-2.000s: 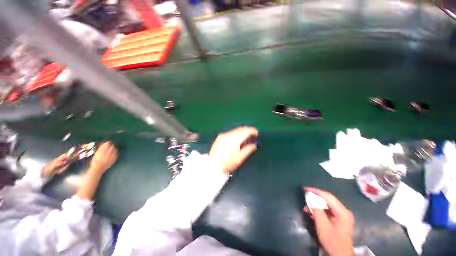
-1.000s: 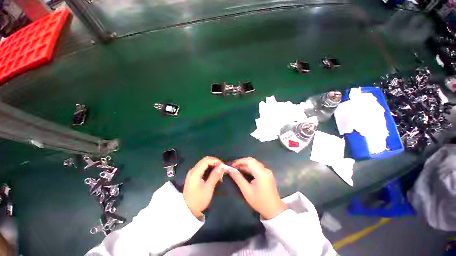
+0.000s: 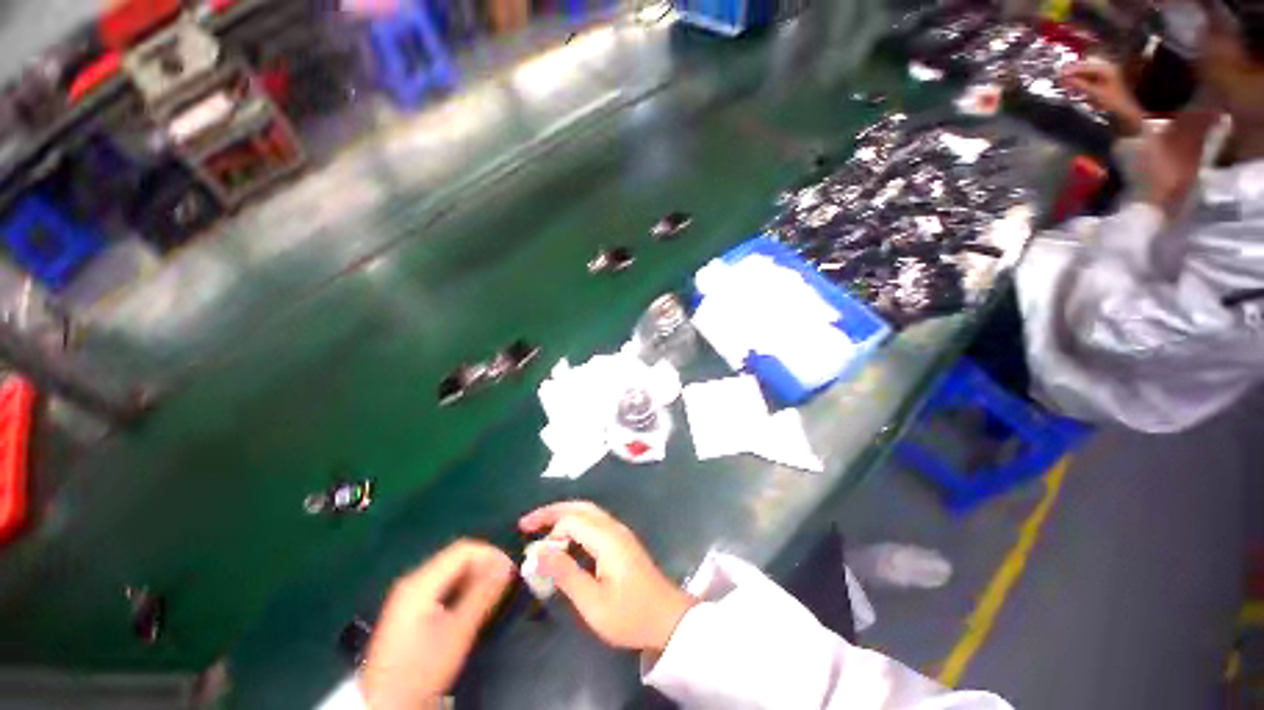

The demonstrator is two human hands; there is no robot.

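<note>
My left hand is blurred at the lower middle, fingers curled; whether it holds a piece is hidden. My right hand, close beside it, pinches a small white wipe. A dark piece lies partly behind my left hand. Small black-and-silver pieces lie spaced on the green surface: one at left, a pair at centre, two farther back and one at lower left. A red-marked bottle stands on white wipes, a second bottle behind it.
A blue tray holds white sheets. Beyond it is a large glittering heap. A person in a white coat is at right, above a blue stool. A red-orange tray shows at the left edge.
The view has swung right, showing more of the heap and the person. My hands, touching before, are now slightly apart, with the wipe in my right fingers. The loose cluster at left is out of view.
</note>
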